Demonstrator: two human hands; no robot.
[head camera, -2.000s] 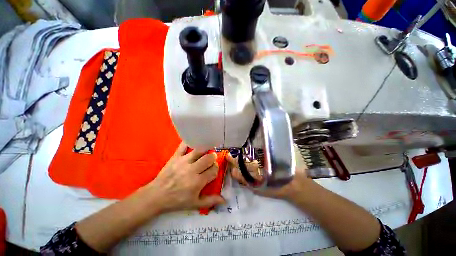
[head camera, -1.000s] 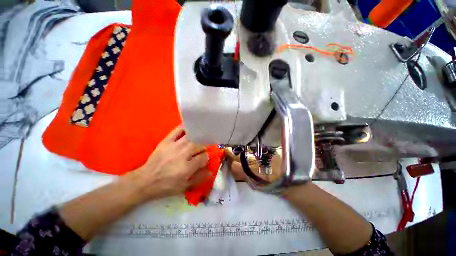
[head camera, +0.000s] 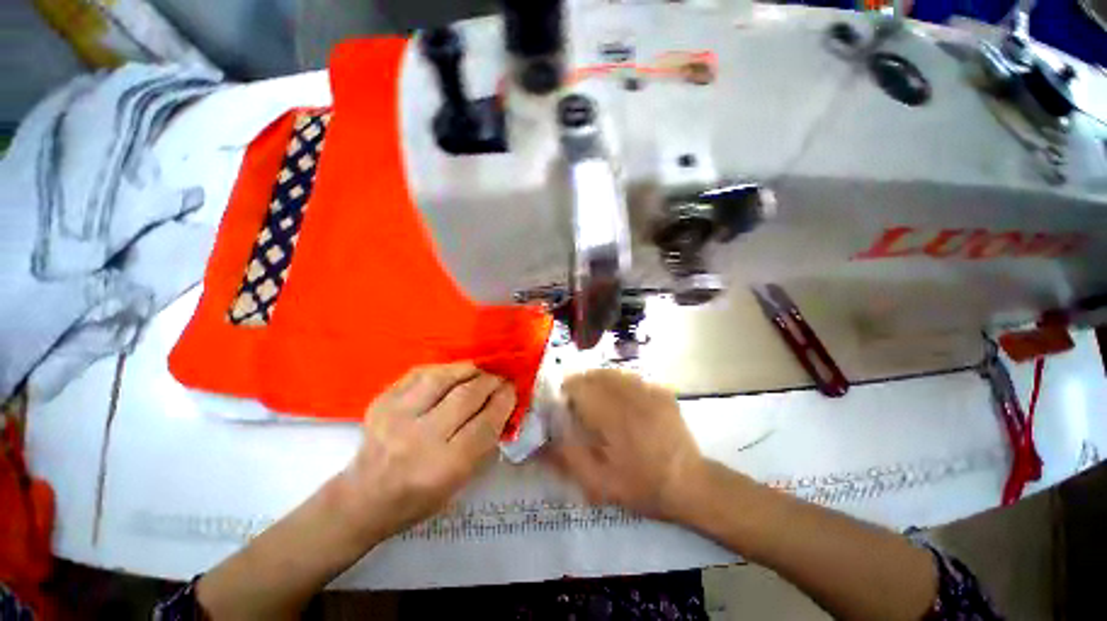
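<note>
An orange fabric panel (head camera: 352, 243) lies flat left of the sewing machine head (head camera: 510, 218), with a navy and cream patterned strip (head camera: 280, 218) on it. Its right corner reaches the presser foot area, partly hidden by the metal take-up guard (head camera: 596, 224). My left hand (head camera: 435, 431) holds the folded lower edge of the orange fabric, where a bit of white cloth (head camera: 524, 439) shows below. My right hand (head camera: 625, 439) is blurred, just right of that white cloth, with fingers bent; whether it grips anything cannot be told.
Dark red thread snips (head camera: 801, 341) lie on the machine bed. Red-handled scissors (head camera: 1017, 437) lie at the right table edge. Cut white pieces (head camera: 91, 182) are stacked at the upper left. Orange cloth (head camera: 24, 522) hangs at the lower left. A printed ruler (head camera: 777, 495) runs along the front edge.
The view has shifted, showing more of the machine bed and snips. My right hand has come out from behind the metal guard towards me. My left hand has moved down along the orange edge.
</note>
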